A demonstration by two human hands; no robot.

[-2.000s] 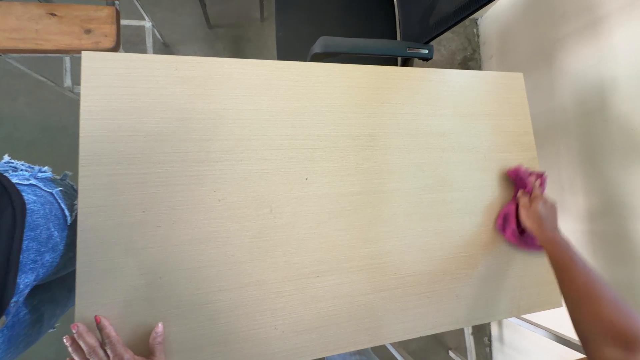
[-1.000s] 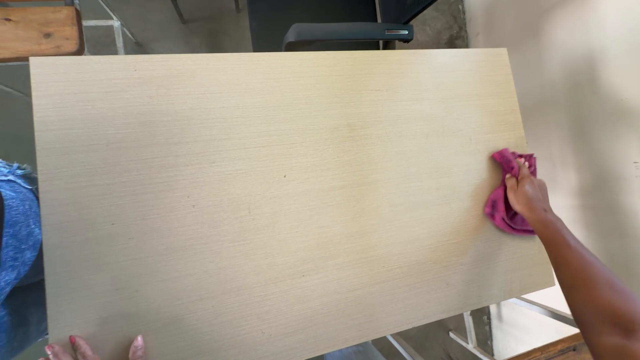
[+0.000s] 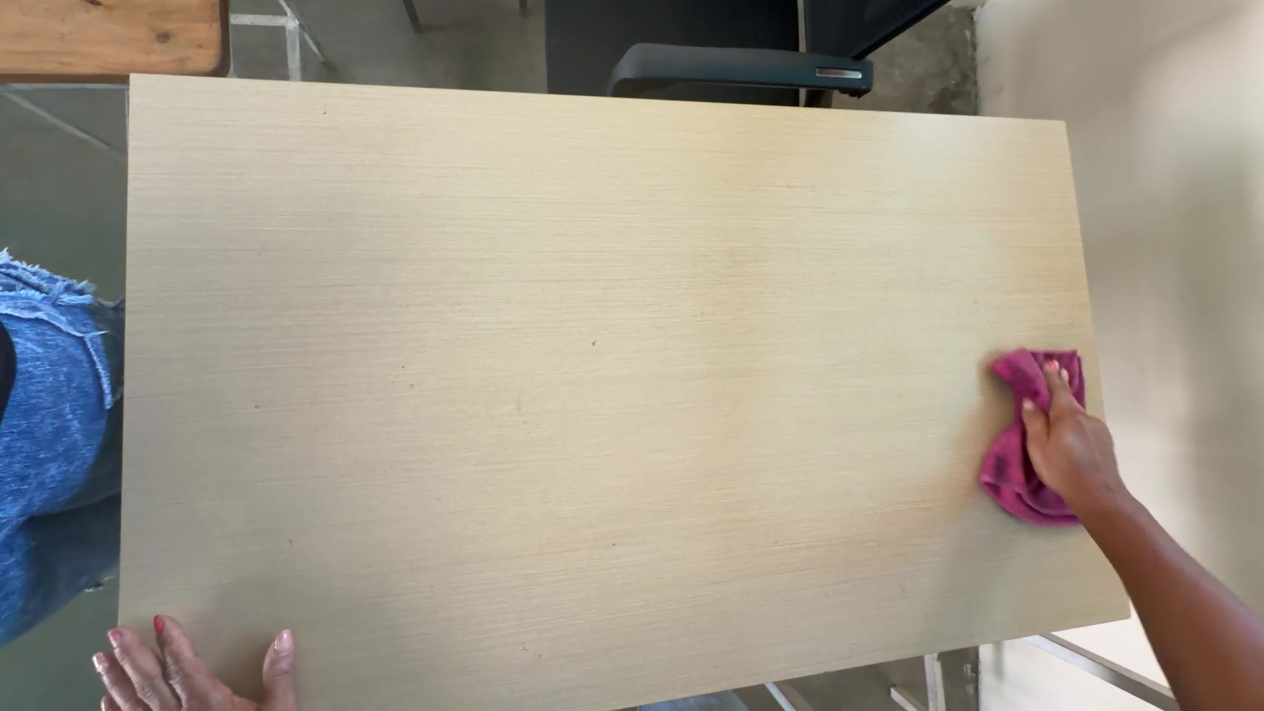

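Observation:
A magenta cloth [image 3: 1013, 472] lies bunched on the light wood-grain tabletop [image 3: 612, 395], close to its right edge. Pressing on the cloth is my right hand [image 3: 1071, 439], fingers pointing away from me and partly covering it. My left hand [image 3: 188, 676] rests at the tabletop's near left corner with its fingers spread and holds nothing; the bottom of the view cuts it off. Small dark specks dot the tabletop's surface.
Beyond the far edge stands a black chair with an armrest [image 3: 741, 71]. A brown wooden surface [image 3: 109, 38] is at the top left. A person's denim-clad leg [image 3: 49, 425] is beside the left edge. A pale wall [image 3: 1175, 247] runs along the right.
My right hand and the magenta cloth stay near the right edge, with the cloth's folds slightly changed. My left hand remains at the near left corner. The view has shifted somewhat.

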